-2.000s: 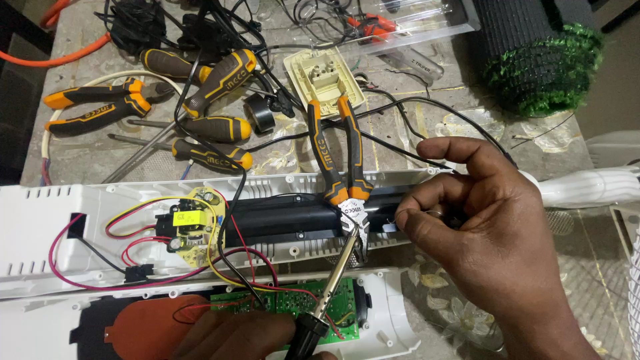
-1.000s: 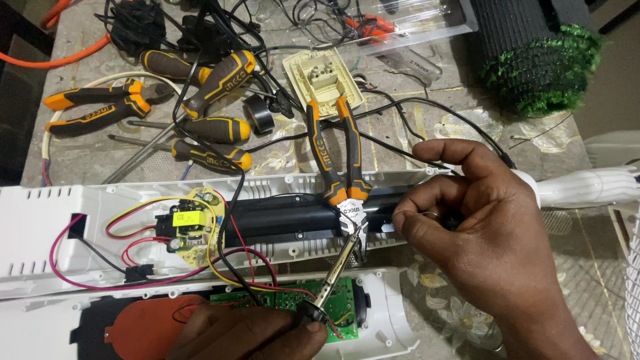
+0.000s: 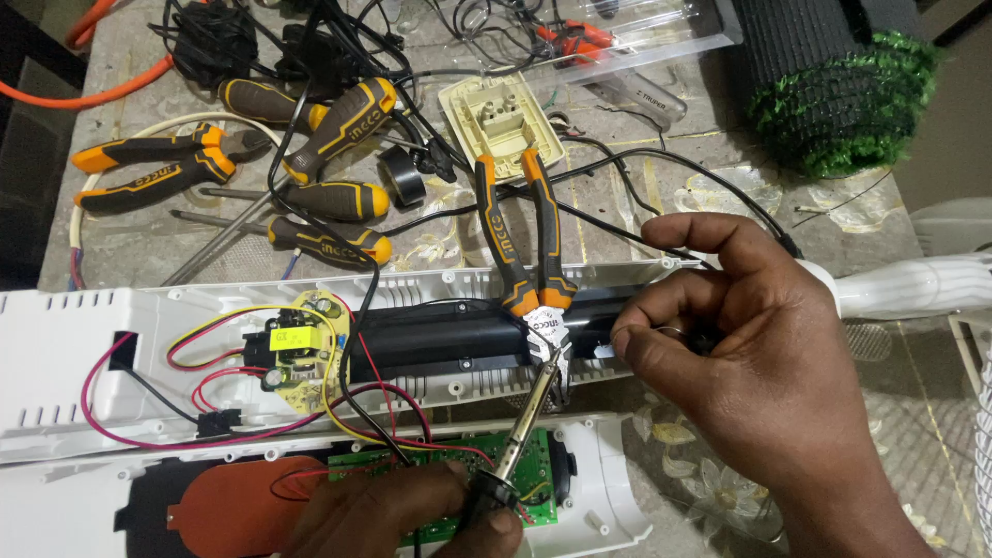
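My left hand (image 3: 387, 508), at the bottom edge, grips the black handle of a soldering iron (image 3: 531, 422). The iron's tip touches or nearly touches the jaws of orange-and-black combination pliers (image 3: 549, 298), which lie across an opened white plastic housing (image 3: 225, 287). Right of the jaws, my right hand (image 3: 744, 333) pinches a thin, silvery wire (image 3: 670, 329) between thumb and forefinger; it looks like solder. A yellowish circuit board (image 3: 314, 372) with coloured wires sits in the housing. Below it, a green circuit board (image 3: 539, 465) lies partly behind my left hand in the second white shell (image 3: 46, 504).
Diagonal cutters (image 3: 170, 167), several screwdrivers (image 3: 341, 128) and a black tape roll (image 3: 403, 177) lie at the upper left. Behind the pliers are a cream socket box (image 3: 546, 147) and black cables (image 3: 690, 159). A roll of artificial turf (image 3: 829, 93) stands upper right.
Between two seconds and one second ago, my left hand shifted its grip on the soldering iron. The right hand and the pliers stay almost where they were.
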